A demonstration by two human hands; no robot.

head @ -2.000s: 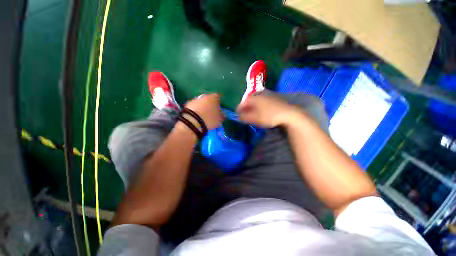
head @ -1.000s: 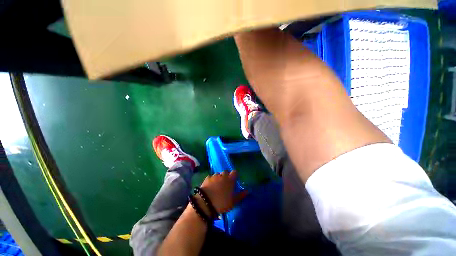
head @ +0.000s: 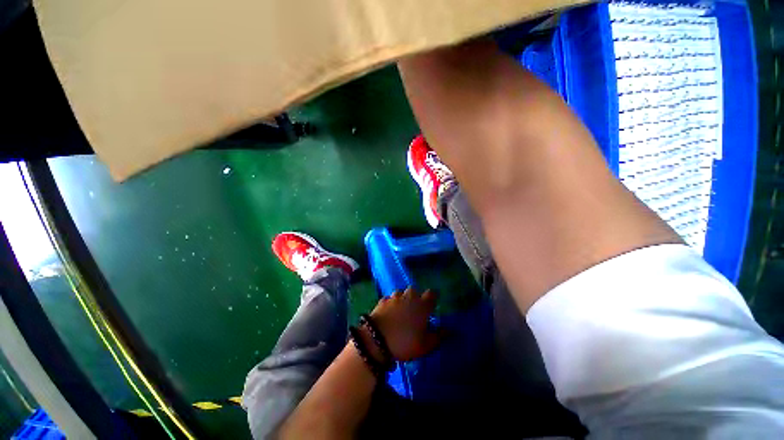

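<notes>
The blue stool (head: 391,266) is between my legs, its leg and seat edge showing. My left hand (head: 408,325), with dark bead bracelets at the wrist, grips the stool's edge, its fingers bent over the blue plastic. My right forearm reaches up and forward under the brown cardboard sheet (head: 232,69). The cardboard covers my right hand, so what it touches or holds is hidden.
At the right is a blue tray (head: 731,215) with dense rows of small white parts. Dark machine frame parts are under the cardboard. My red shoes (head: 301,253) are on the green floor (head: 198,241). A yellow-edged dark post (head: 94,292) stands at left.
Both hands were together above my lap. My left hand has gone down to the stool, and my right arm has reached forward under the cardboard. The view has swung towards the bench.
</notes>
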